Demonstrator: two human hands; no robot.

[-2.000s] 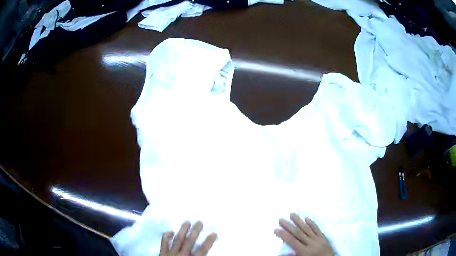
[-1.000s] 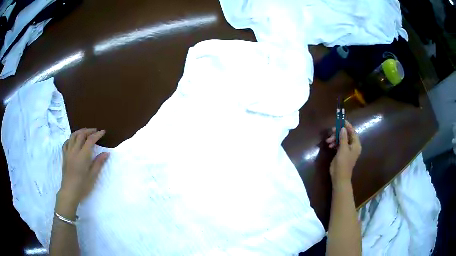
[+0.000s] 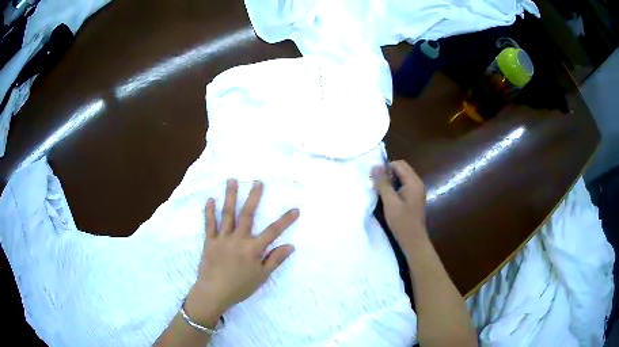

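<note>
A white garment [image 3: 326, 230] lies spread over the table, overexposed, with a short puffy sleeve [image 3: 298, 112] at its upper part and rippled cloth lower down. My left hand [image 3: 241, 254] lies flat on the garment with its fingers spread and holds nothing. My right hand [image 3: 402, 203] is at the garment's right edge below the sleeve, fingers bent around the dark thread snips [image 3: 390, 173], of which only a small part shows. Whether the fingers also pinch the cloth cannot be told.
The glossy brown table [image 3: 163, 122] has a curved right edge. A bottle with a yellow-green cap [image 3: 514, 66] and a dark blue object [image 3: 417, 69] stand at upper right. White garments lie at the top [image 3: 441, 20] and lower right [image 3: 556, 271]. Black and white cloth [image 3: 34, 54] lies upper left.
My left hand has moved right onto the middle of the garment. My right hand has moved left with the snips, from over the table to the garment's edge. The view has shifted.
</note>
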